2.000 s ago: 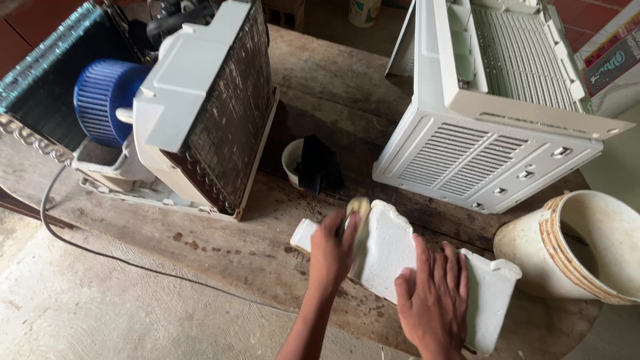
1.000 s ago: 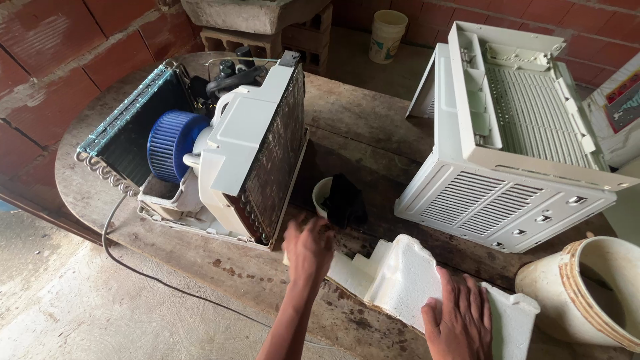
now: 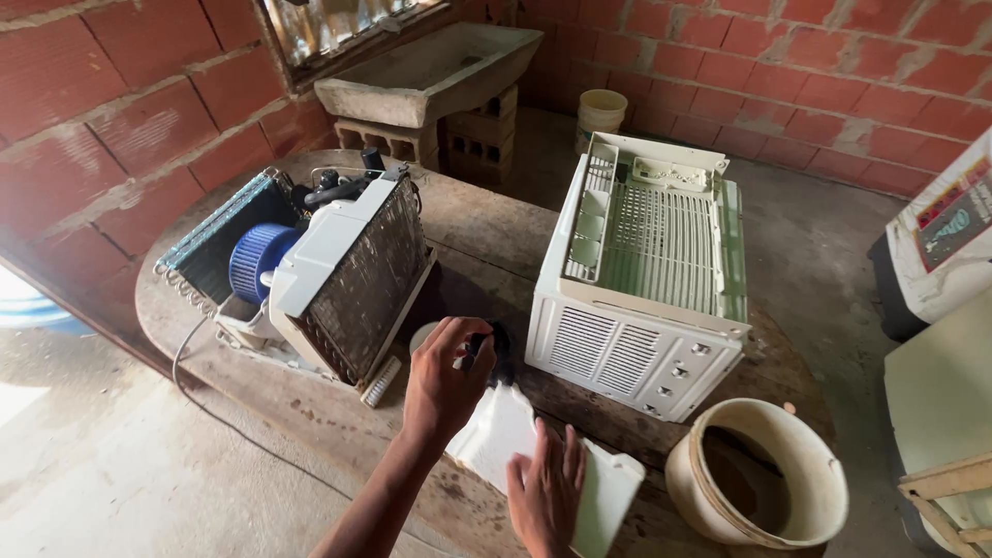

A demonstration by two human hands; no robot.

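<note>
My left hand (image 3: 447, 380) pinches a black cloth (image 3: 496, 349) over a small white cup (image 3: 422, 337) that it partly hides. My right hand (image 3: 549, 484) rests with spread fingers on a white foam piece (image 3: 492, 438) lying near the table's front edge. A small brush (image 3: 380, 382) with pale bristles lies left of my left hand, beside the opened air conditioner chassis (image 3: 325, 260) with its blue blower wheel (image 3: 262, 262) and dirty finned coil (image 3: 368, 287). To the right stands the white air conditioner casing (image 3: 612, 349) with a front grille frame (image 3: 666, 240) on top.
A large white bucket (image 3: 682, 473) holding murky liquid stands at the right of the wooden table (image 3: 480, 217). A power cord (image 3: 232, 426) hangs past the front edge. Behind are a concrete sink (image 3: 380, 97) on hollow blocks and a small bucket (image 3: 602, 112) on the floor.
My left hand has left the foam piece and now has hold of the black cloth by the cup. The brush now lies beside the coil. My right hand stays on the foam. The view has tilted up.
</note>
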